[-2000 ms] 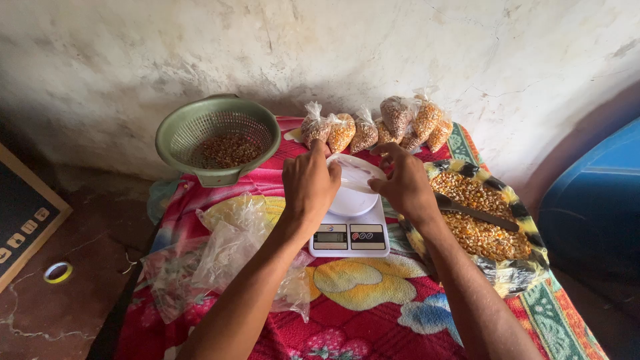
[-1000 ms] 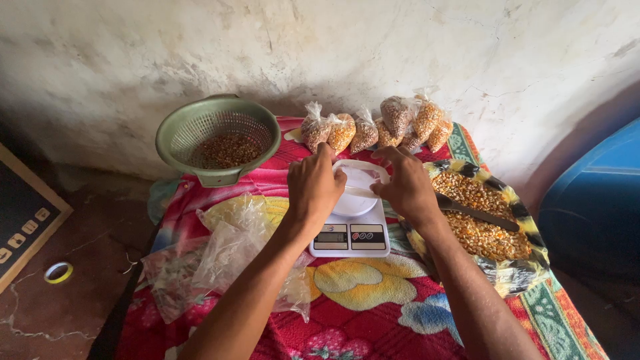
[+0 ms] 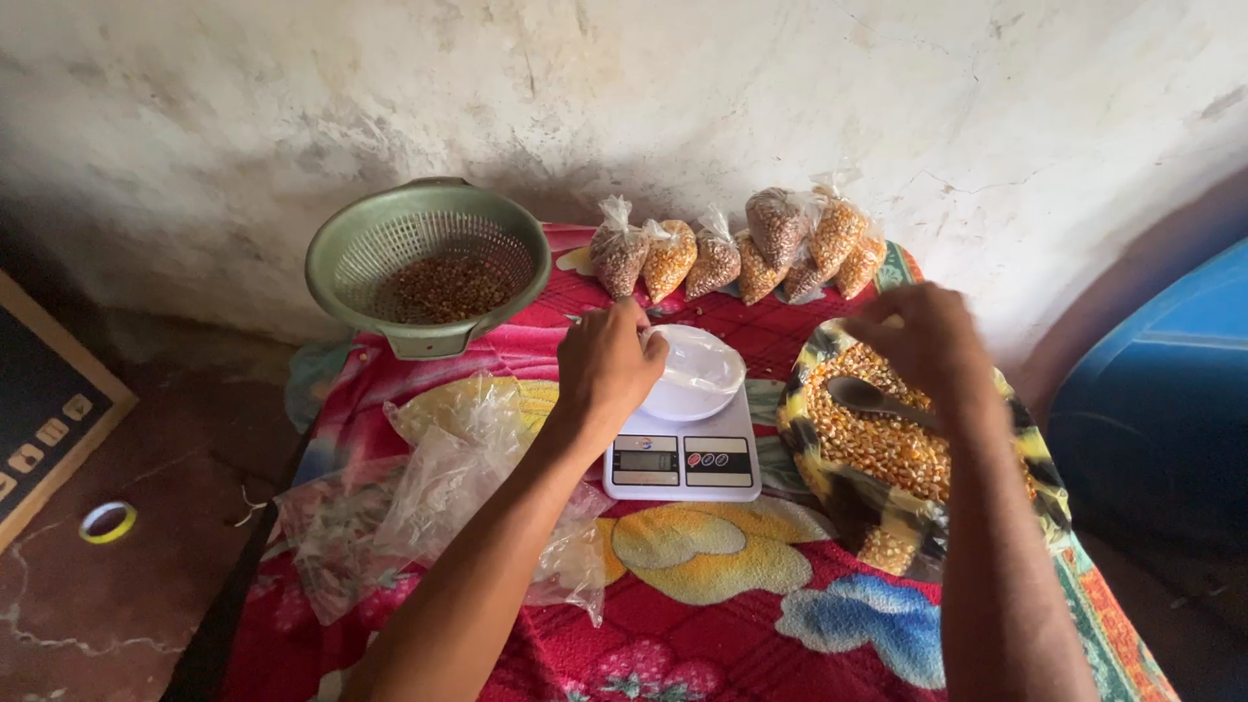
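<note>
A white digital kitchen scale (image 3: 682, 444) stands on the red patterned cloth, a white bowl (image 3: 690, 405) on top of it. My left hand (image 3: 609, 366) pinches the edge of a clear plastic bag (image 3: 694, 359) that lies over the bowl. Blurred by motion, my right hand (image 3: 921, 336) is above the far side of a container of yellow corn kernels (image 3: 868, 453); whether its fingers hold anything cannot be told. A dark spoon (image 3: 863, 398) rests on that corn, under and beside my right hand.
Left of the scale lie crumpled clear plastic bags (image 3: 439, 487). A green colander (image 3: 429, 205) with reddish kernels (image 3: 453, 290) stands at the back left. Several filled, tied bags (image 3: 668, 261) line the back by the wall. A blue barrel (image 3: 1160, 390) is right; tape (image 3: 107, 523) lies on the floor.
My right hand has let go of the clear bag at the bowl and moved right, over the corn container. My left hand stays at the bowl's left edge.
</note>
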